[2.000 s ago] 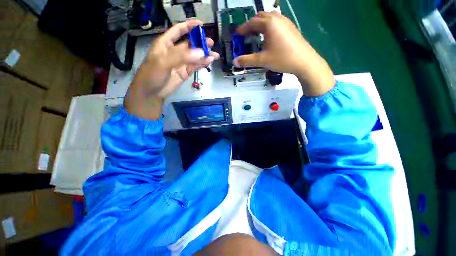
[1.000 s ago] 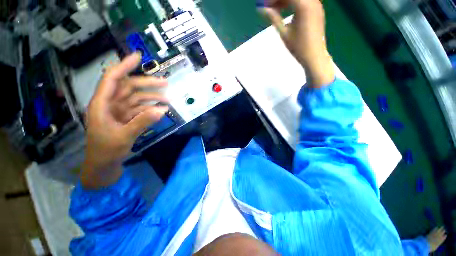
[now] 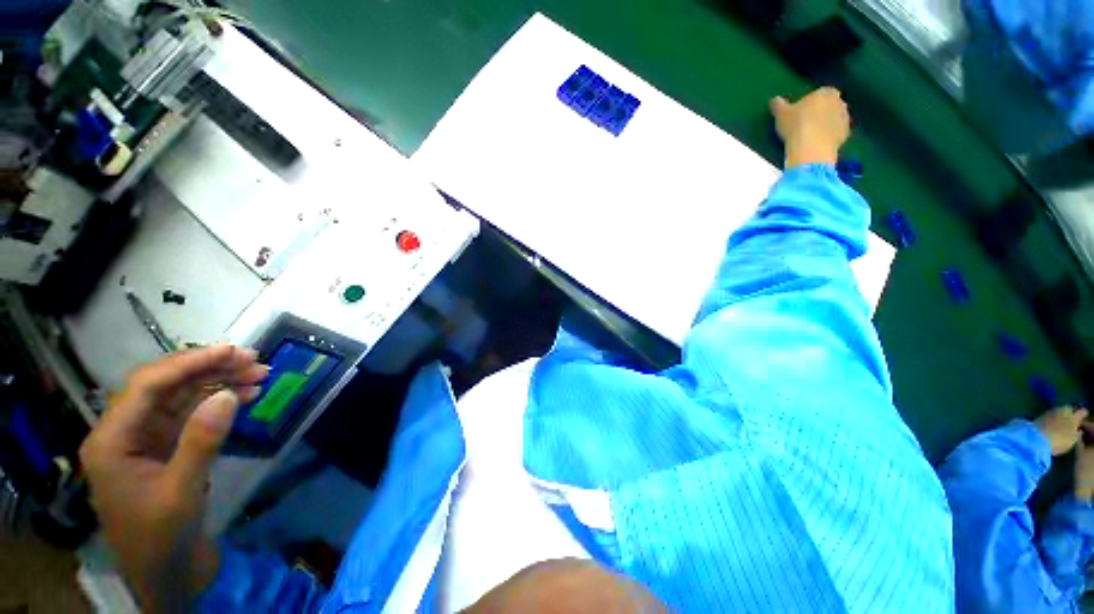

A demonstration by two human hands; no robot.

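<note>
My left hand is at the lower left beside the machine's control screen, fingers bent and apart from the thumb, with nothing seen in it. My right hand reaches over the green conveyor belt, just past the far edge of the white tray. Its fingers are curled and what is under them is hidden. A small block of blue housings lies side by side near the tray's far end. A loose blue housing lies on the belt, with several others along it.
The white machine stands at the left, with a red button, a green button and mechanisms at its top left. A thin tool lies on it. Another person's hands and blue sleeves are at the lower right.
The view has turned to the right. The blue housing seen earlier in my left hand no longer shows there. My right hand has moved from the fixture out over the belt. The screen now shows green.
</note>
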